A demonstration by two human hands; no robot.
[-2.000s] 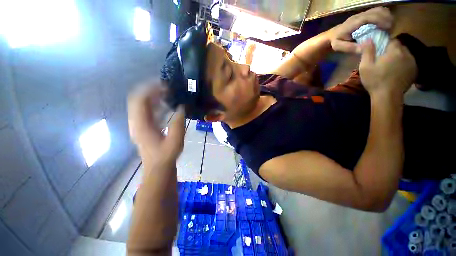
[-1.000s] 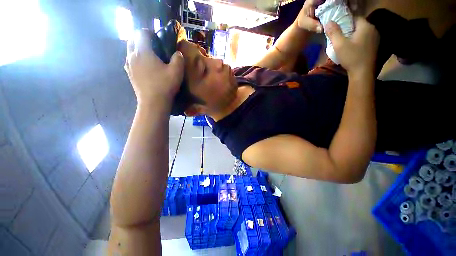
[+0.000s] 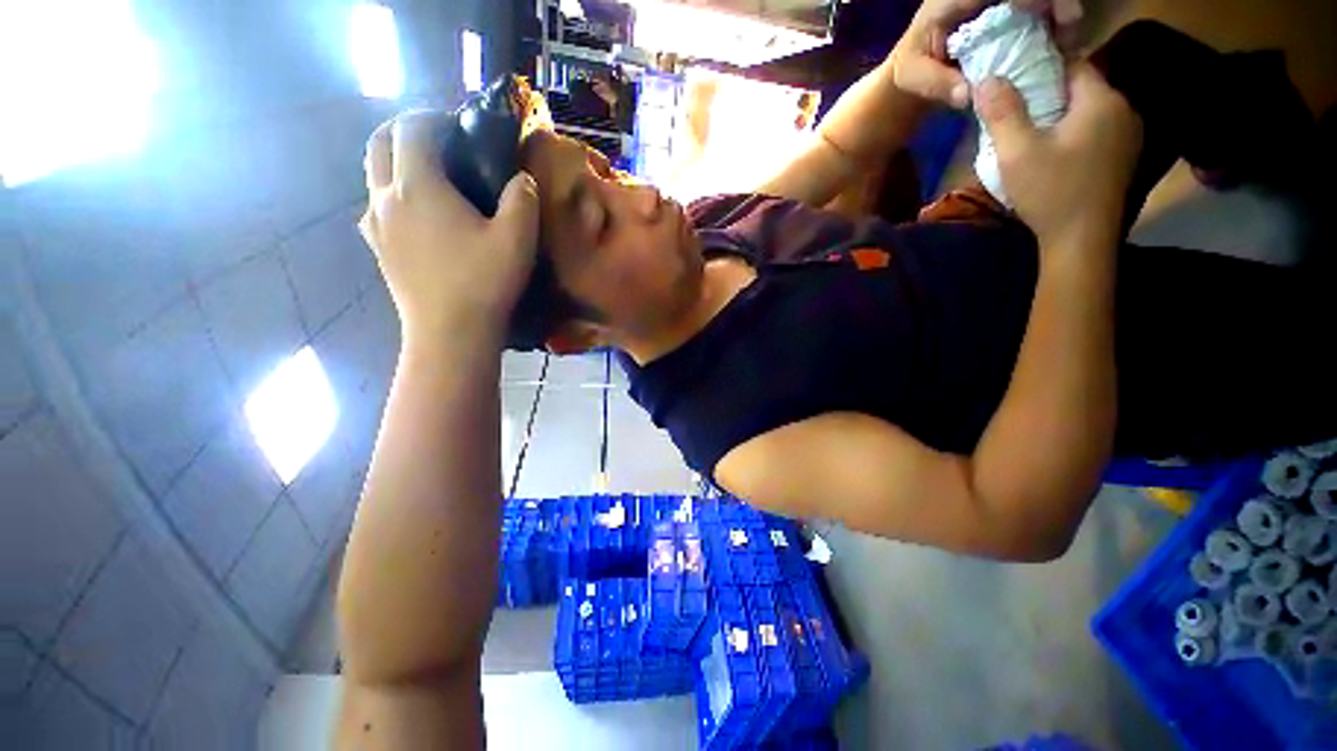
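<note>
A bare arm comes up from the bottom edge, its hand [image 3: 447, 242] closed over the black cap [image 3: 484, 147] of a person in a dark sleeveless top. I cannot tell whether this is my left hand or someone else's. My right hand is not in view. The other person's two hands hold a pale grey-white bundle [image 3: 1019, 81], partly covered by their fingers.
The picture lies on its side, with the ceiling at left. Blue crates [image 3: 623, 638] stand stacked at bottom centre. A blue crate [image 3: 1136, 609] of ring-ended pale pieces [image 3: 1258, 521] is at lower right. Lit shelving [image 3: 587, 88] shows behind the person.
The hand at the cap was blurred beside the head two seconds ago and now rests on the cap. The person and crates have shifted left in view. The pale bundle is still held.
</note>
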